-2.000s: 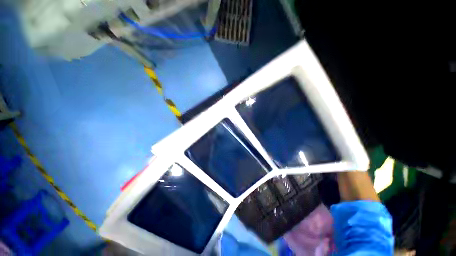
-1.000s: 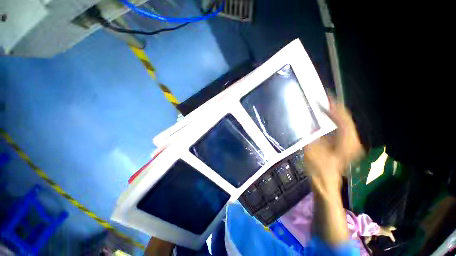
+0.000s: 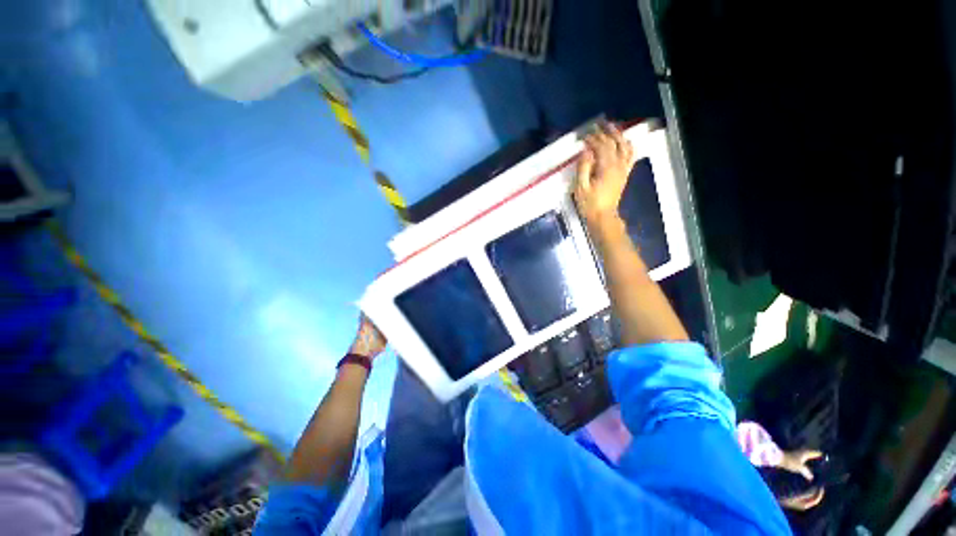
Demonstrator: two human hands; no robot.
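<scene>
A white screen tray (image 3: 477,262) with three dark glossy panels lies on a stack of white trays with a red layer showing along the far edge. My right hand (image 3: 603,173) reaches across the tray, its fingers on the far edge near the right end. My left hand (image 3: 369,337) is at the tray's left end, its fingers mostly hidden by the tray. A dark component tray (image 3: 566,372) with moulded pockets lies beside the stack, on the side nearest me.
A white-grey machine (image 3: 241,47) with a blue hose stands at the top. Yellow-black tape (image 3: 362,147) marks the blue floor. A blue stool (image 3: 105,429) is at lower left. Another person's hands (image 3: 802,479) show at lower right, beside a green-topped bench (image 3: 734,314).
The top tray has moved away from me and lies squarer on the stack. My right hand has moved from its near right corner to the far edge. My left hand has moved up to the left end.
</scene>
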